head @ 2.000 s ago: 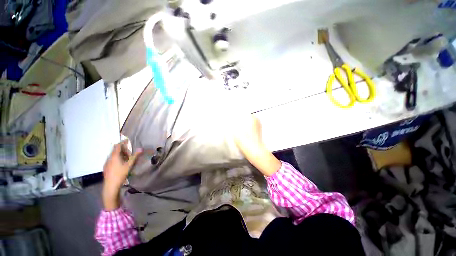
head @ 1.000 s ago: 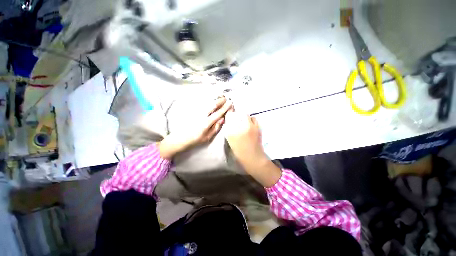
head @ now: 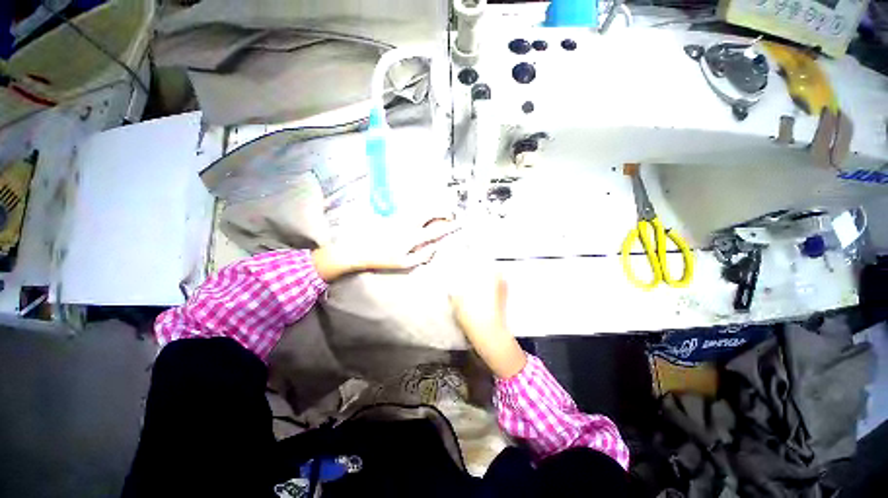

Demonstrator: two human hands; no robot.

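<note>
A grey-brown garment piece [head: 380, 321] lies over the front of the white machine bed and down onto my lap. My left hand [head: 394, 255] lies on the cloth just in front of the needle area, fingers pointing right. My right hand [head: 479, 306] rests at the cloth's right side, close to my left fingertips. Bright glare washes out the fingertips and the cloth between them, so a grip cannot be made out. The white sewing machine [head: 604, 92] stands beyond my hands. Its needle and presser foot are not clear in the glare.
Yellow-handled scissors [head: 657, 255] lie right of the needle area. A small black tool [head: 748, 277] is farther right. A light-blue strip [head: 378, 165] on a white curved arm stands left of the needle. A white board [head: 131, 209] lies left. More cloth heaps are at back left and lower right [head: 789, 389].
My left hand came from the cloth's left edge to the needle area and stays there. My right hand remains near it. The view has shifted, showing more of the machine top.
</note>
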